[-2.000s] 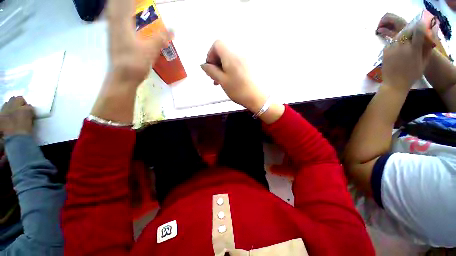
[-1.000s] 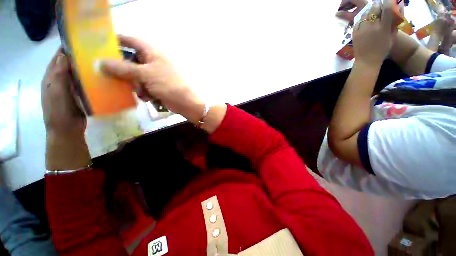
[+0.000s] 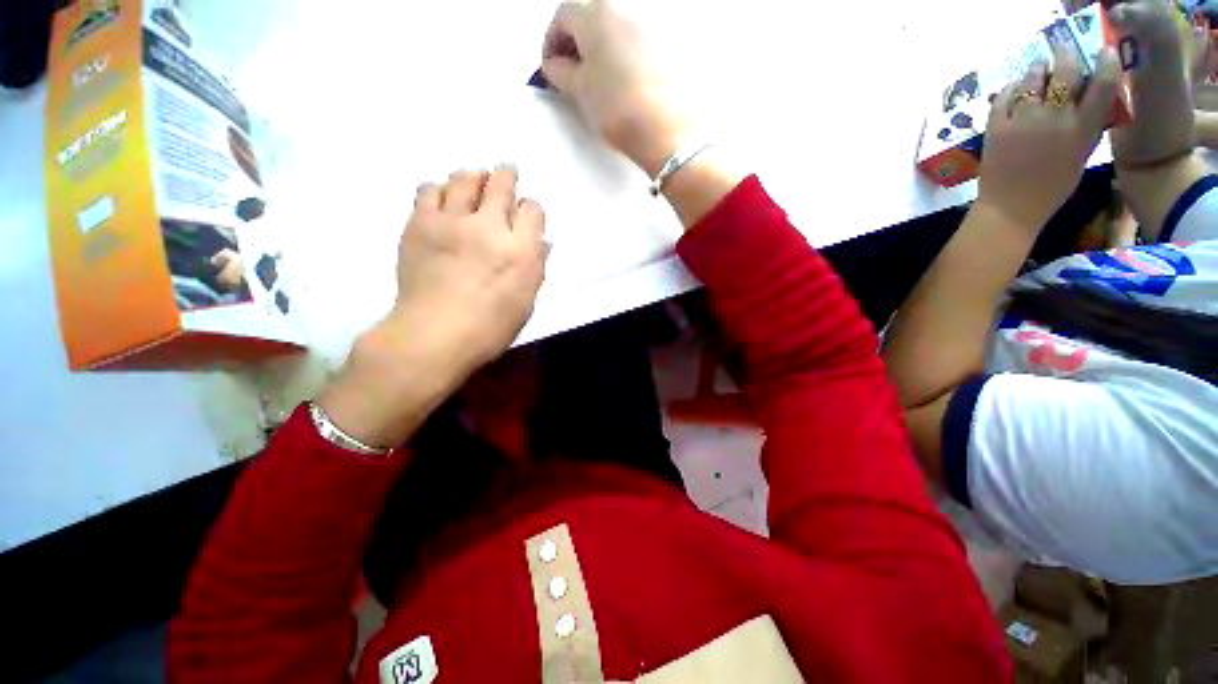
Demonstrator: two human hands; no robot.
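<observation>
A retail box with an orange side and a printed white face rests on the white table at the left, beyond my left hand. My left hand lies palm down near the table's front edge, over a faint white sheet. Its fingers are slightly bent and a little apart, with nothing visible in them. My right hand is further forward and to the right, closed in a fist. A short dark tip of a small tool shows from it; the rest is hidden.
At the right, a coworker's hands hold another orange and white box. A yellowish residue patch marks the front table edge. A dark lump is at the far left. Brown cartons are on the floor at lower right.
The box that was in my hands a second ago now rests on the table at the left. My left hand has moved right onto the sheet, and my right hand has moved forward and right.
</observation>
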